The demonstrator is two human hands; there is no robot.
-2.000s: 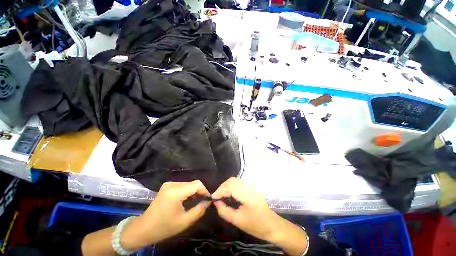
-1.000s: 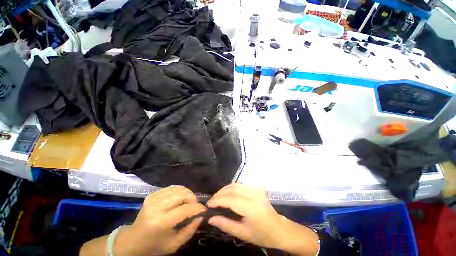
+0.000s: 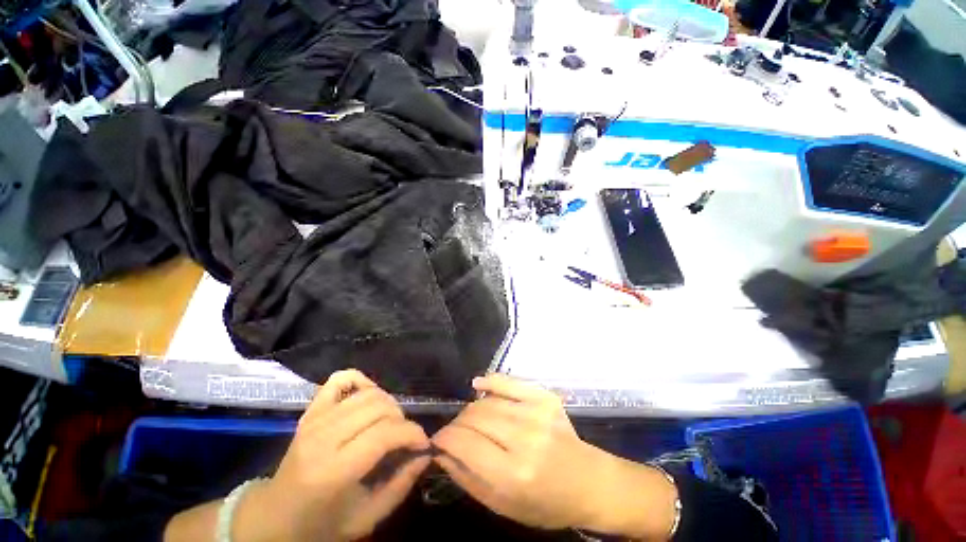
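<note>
My left hand (image 3: 344, 455) and my right hand (image 3: 508, 450) are together below the table's front edge, fingertips touching. Both are closed on a narrow black strip (image 3: 396, 463), mostly hidden by the fingers. A large dark garment (image 3: 350, 286) lies heaped on the table to the left of the needle area (image 3: 535, 201), its near part close above my hands. The white sewing machine (image 3: 731, 212) stands at the right, with a black smartphone (image 3: 641, 238) and small snips with red-orange handles (image 3: 609, 285) in front of its blue stripe.
A crumpled dark cloth piece (image 3: 847, 318) hangs at the machine's right end. A tan patch (image 3: 132, 309) lies on the table at left. Blue crates stand under the table at left (image 3: 201, 436) and right (image 3: 810, 476). A white table edge (image 3: 265, 390) runs just beyond my hands.
The view has shifted, so the machine and table sit higher. My hands stay together on the black strip; their grip has changed and less of the strip shows.
</note>
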